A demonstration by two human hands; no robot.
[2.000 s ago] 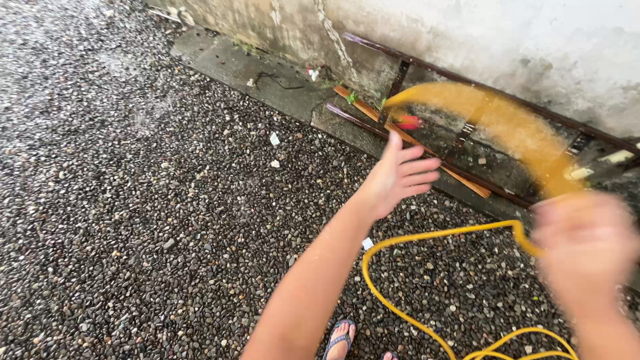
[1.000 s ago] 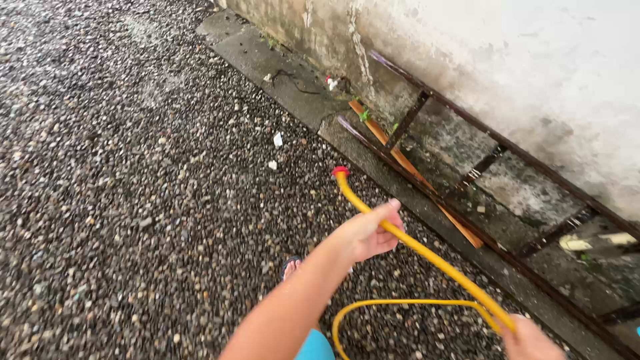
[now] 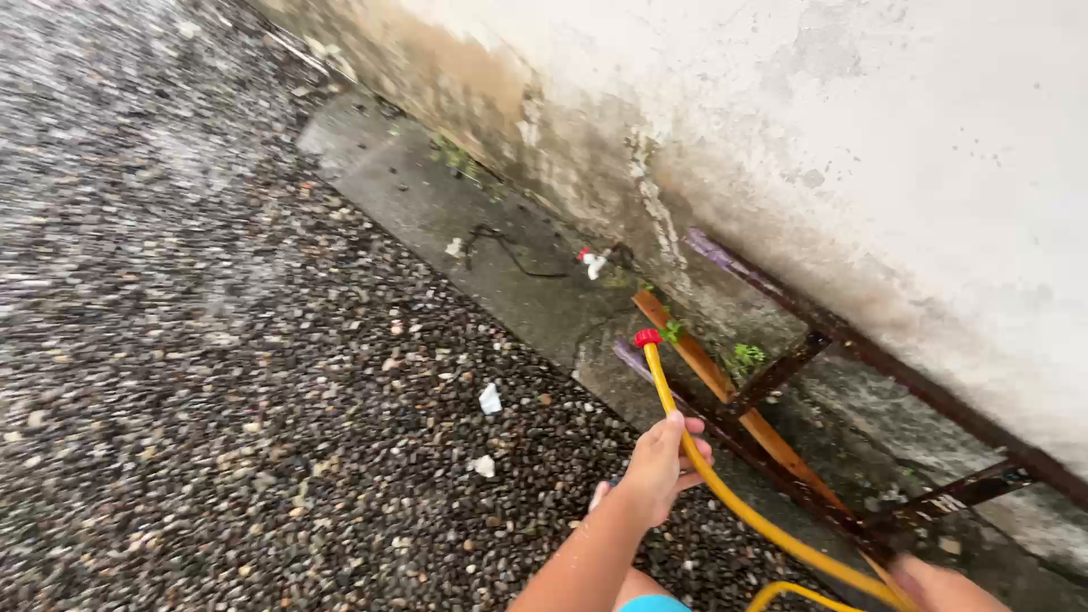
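A yellow hose [image 3: 744,508] runs up from the lower right and ends in a red connector [image 3: 648,337]. My left hand [image 3: 667,463] grips it a little below that end, thumb on top of the hose. Farther along, at the bottom right edge, my right hand [image 3: 939,586] is blurred and closed round the hose. Another stretch of hose curves at the bottom edge. Beyond the red connector, a small white tap with a red part [image 3: 595,262] sits low near the wall, not touching the hose.
A rusty metal ladder [image 3: 901,365] lies along the stained wall [image 3: 935,153] at the right, with an orange-brown wooden strip [image 3: 778,446] under it. A concrete ledge [image 3: 501,280] borders wet pebble ground [image 3: 280,442]. White scraps [image 3: 490,399] lie on the pebbles.
The hose was blurred in motion two seconds ago, with my left hand off it; my left hand now grips it. The red end, over the pebbles one second ago, is now over the ledge beside the ladder.
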